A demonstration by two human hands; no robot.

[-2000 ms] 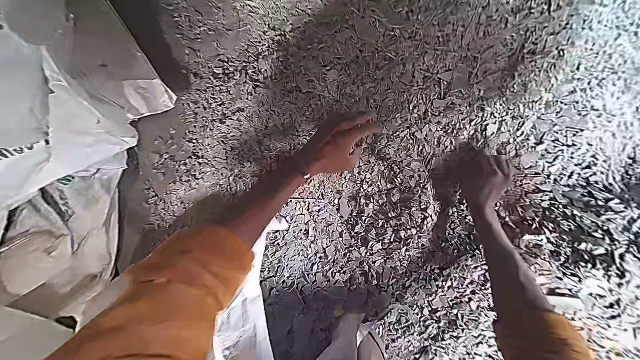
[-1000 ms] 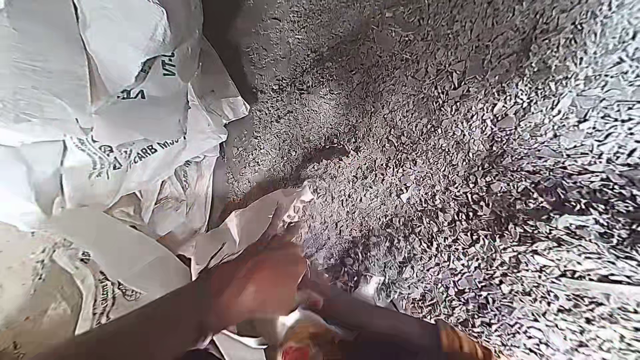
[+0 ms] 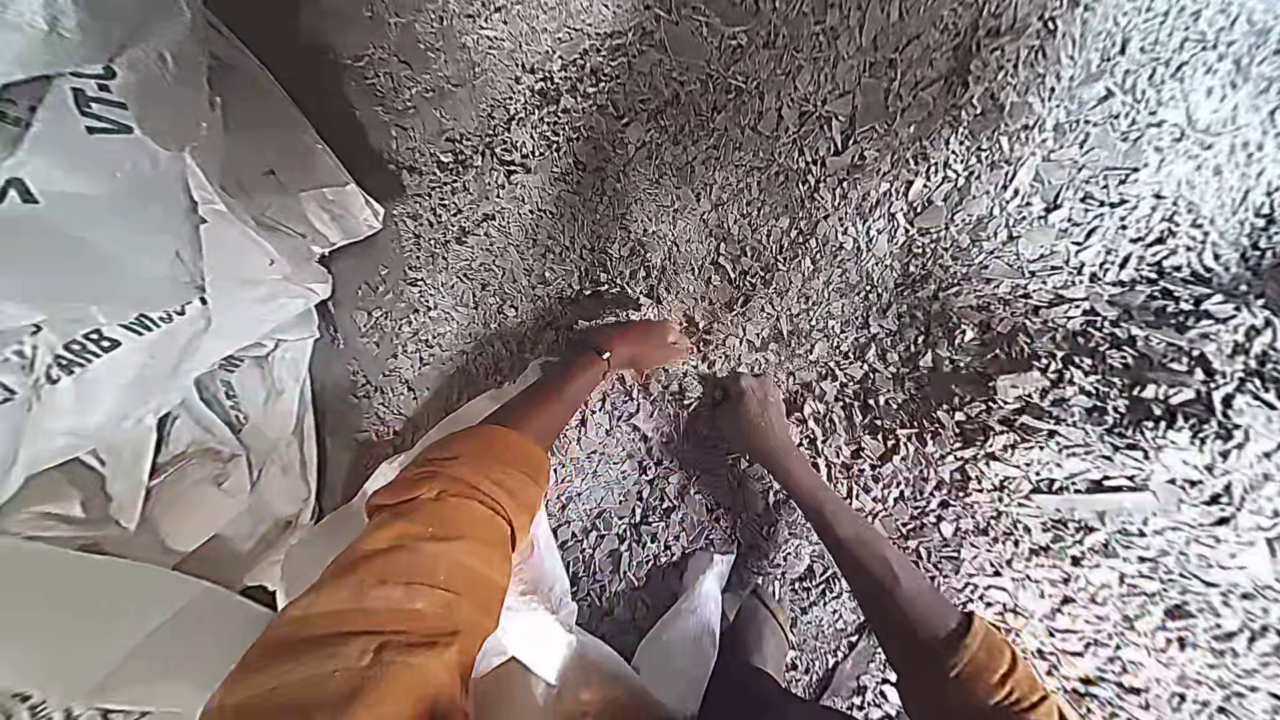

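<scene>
My left hand (image 3: 648,346), with a thin band at its wrist and an orange sleeve behind it, reaches into a spread of small pale flakes or chips (image 3: 780,260). My right hand (image 3: 752,415) is just right of and below it, its fingers bent down at the chips; whether it holds any is hidden. Under my forearms lies a white sack (image 3: 540,590), partly hidden by my left arm, with chips around its upper edge. The left hand's fingertips are blurred among the chips, so its hold does not show.
Printed, crumpled white sacks (image 3: 110,250) are heaped at the left, with a smooth pale sheet or sack (image 3: 120,630) below them. My foot (image 3: 760,630) is at the bottom, near the sack. A pale flat strip (image 3: 1100,502) lies among chips at the right.
One second ago my hands were together low over the white sack; now they are apart and farther forward at the chips. The view has also shifted.
</scene>
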